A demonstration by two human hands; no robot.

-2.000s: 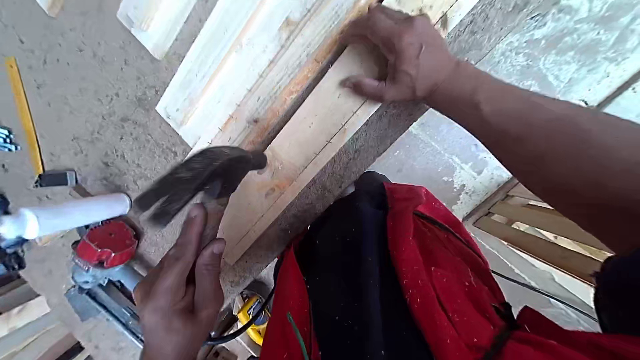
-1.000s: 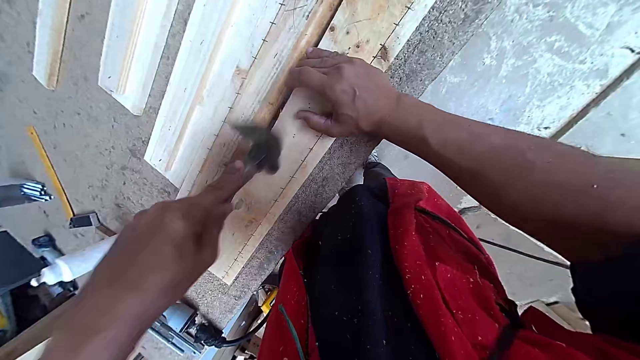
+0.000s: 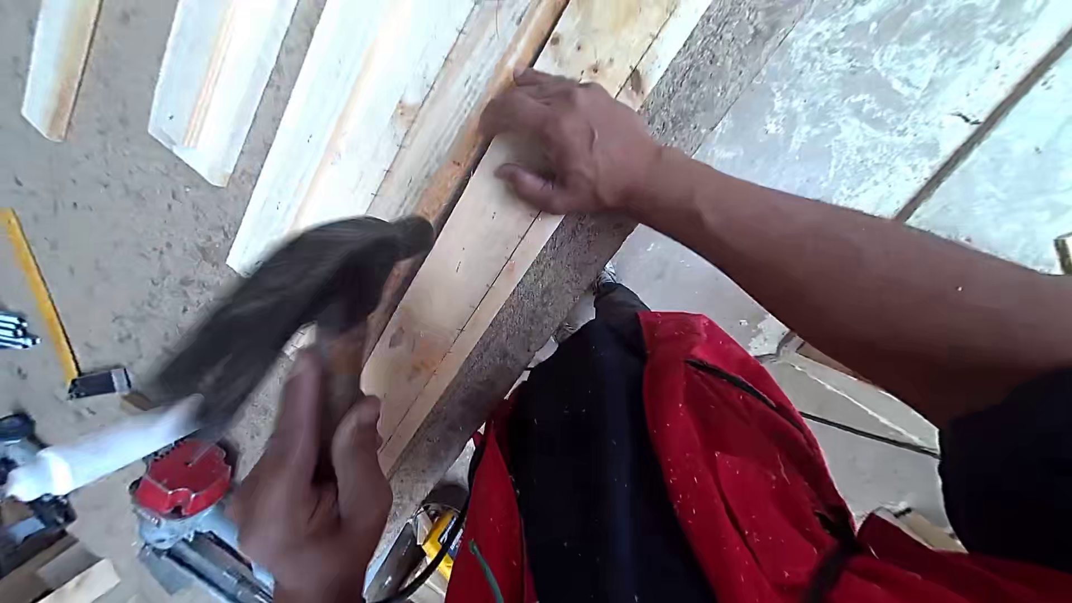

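A hammer (image 3: 293, 310) with a dark, motion-blurred head is held in my left hand (image 3: 314, 494) at the lower left, its wooden handle between thumb and fingers. The head appears above the left side of a pale wooden board (image 3: 452, 293) that runs diagonally and bears a dark lengthwise line. My right hand (image 3: 578, 146) grips this board farther up, the thumb on its face and the fingers curled toward its far edge. Beside it, a brown-edged wooden piece (image 3: 452, 180) lies along the board. Whether a nail is there cannot be told.
More pale boards (image 3: 352, 109) lie at the upper left. A yellow-bladed square (image 3: 42, 301), a white tube (image 3: 100, 452) and a red-and-grey power tool (image 3: 184, 486) are at the left. A rough grey beam (image 3: 536, 293) runs under the board. Red-and-black clothing (image 3: 720, 435) fills the lower middle.
The hammer head was low by the board one second ago and is now lifted off toward the left. My right hand keeps its hold on the board. The view has shifted somewhat.
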